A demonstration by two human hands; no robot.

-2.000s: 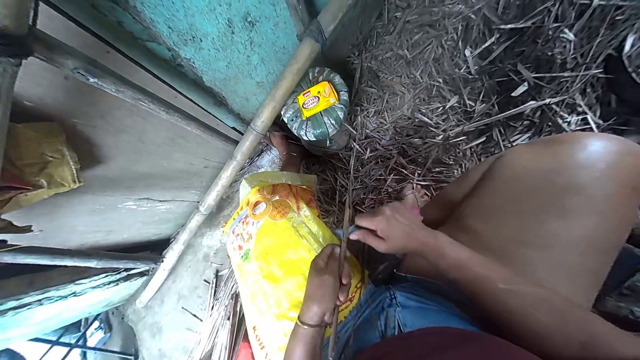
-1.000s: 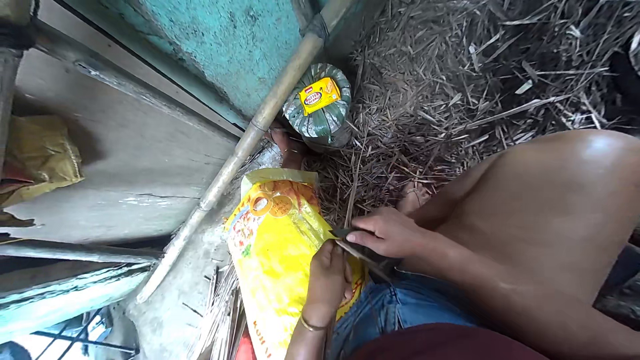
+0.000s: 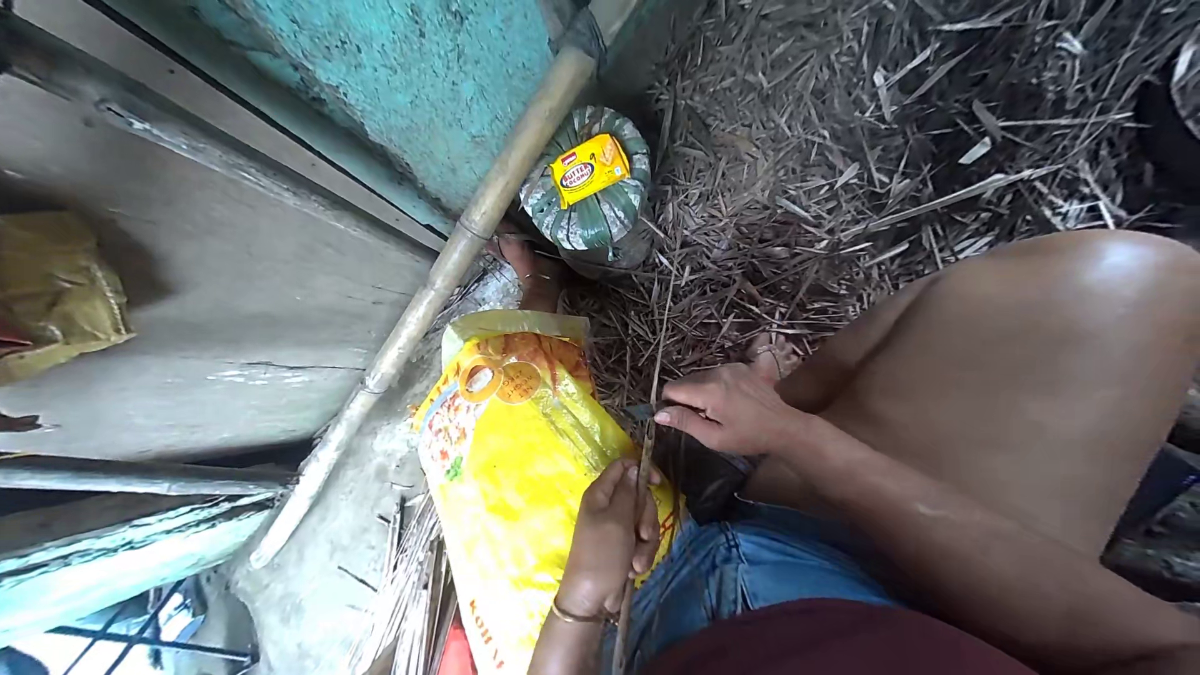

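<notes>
A thin brown stick, perhaps a strip of bamboo or leaf rib, runs lengthwise in front of my body. My left hand, with a bangle at the wrist, is closed around it over a yellow printed plastic sack lying on my leg. Farther up the stick, my right hand has its thumb and fingers near the stick, with a bluish-grey blade edge partly showing between them. The handle of that blade is hidden by the hand. Dark material lies below the right hand, too dim to name.
A yellow biscuit packet rests on a bundle or container with a green-and-white top. A bamboo pole slants along the left. Dry shavings and leaves cover the ground. Thin strips lie beside the sack. A teal wall stands behind.
The stick, slanting low between my hands a second ago, now extends far up past my right hand. My left hand remains over the sack.
</notes>
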